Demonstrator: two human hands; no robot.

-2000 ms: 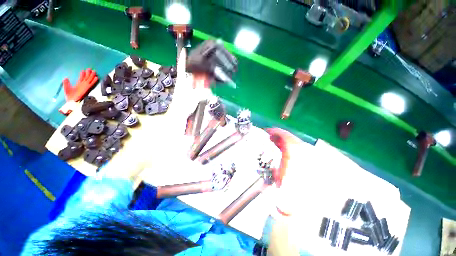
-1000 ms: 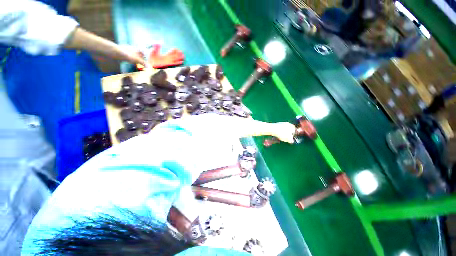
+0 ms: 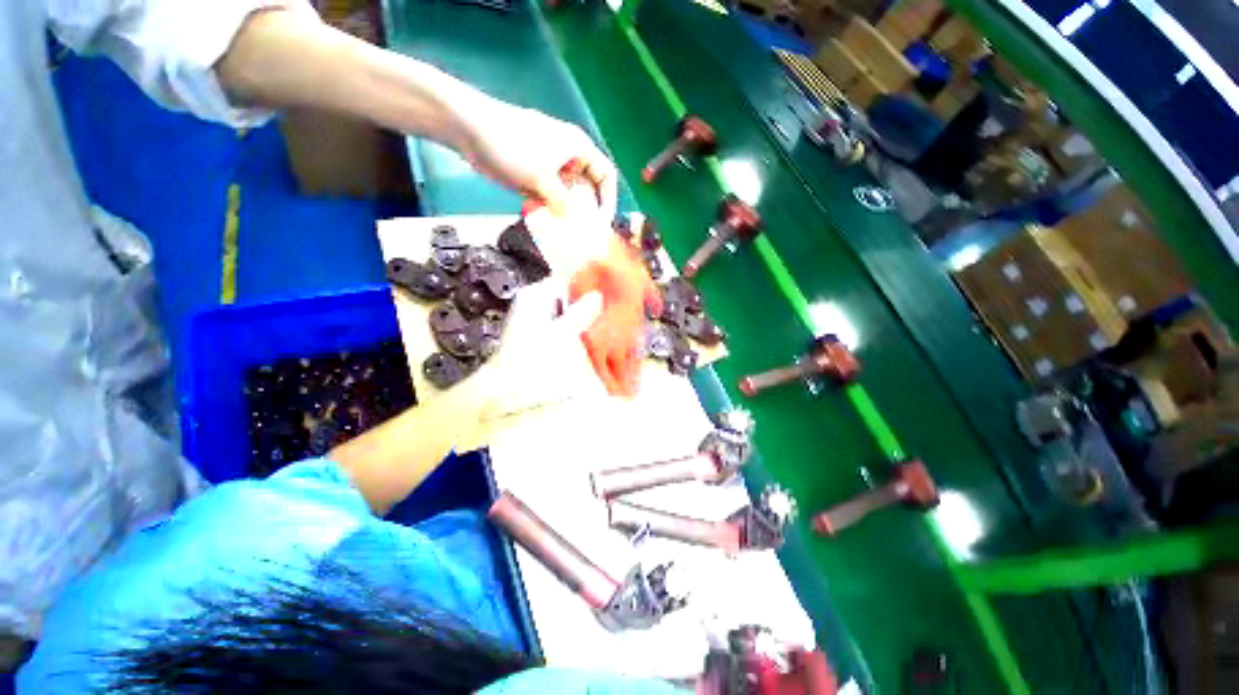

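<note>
A blurred red-orange work glove [image 3: 612, 319] hangs over the board of dark brown head covers [image 3: 476, 285]. My left hand [image 3: 544, 346], bare, reaches in from the lower left with its thumb against the glove and appears to grip it. Another person's hand [image 3: 550, 163] holds the glove's upper end. A red, blurred shape at the bottom edge looks like my right hand [image 3: 802, 672] in its glove, mostly cut off, beside a finned head [image 3: 741, 652]; its grip is unclear. Handle assemblies with silver finned heads lie on the white sheet [image 3: 571, 468].
Brown T-shaped units [image 3: 829, 364] lie spaced along the green conveyor [image 3: 761, 319]. A blue parts bin [image 3: 224, 380] with small dark parts is below the bench at left. The other person's arm [image 3: 340, 75] crosses from the upper left. A green bar [image 3: 1087, 559] is at right.
The other person's hand has moved right with the glove, over the covers. My left hand has come back from the conveyor to the glove. The view has shifted, and a red shape shows at the bottom.
</note>
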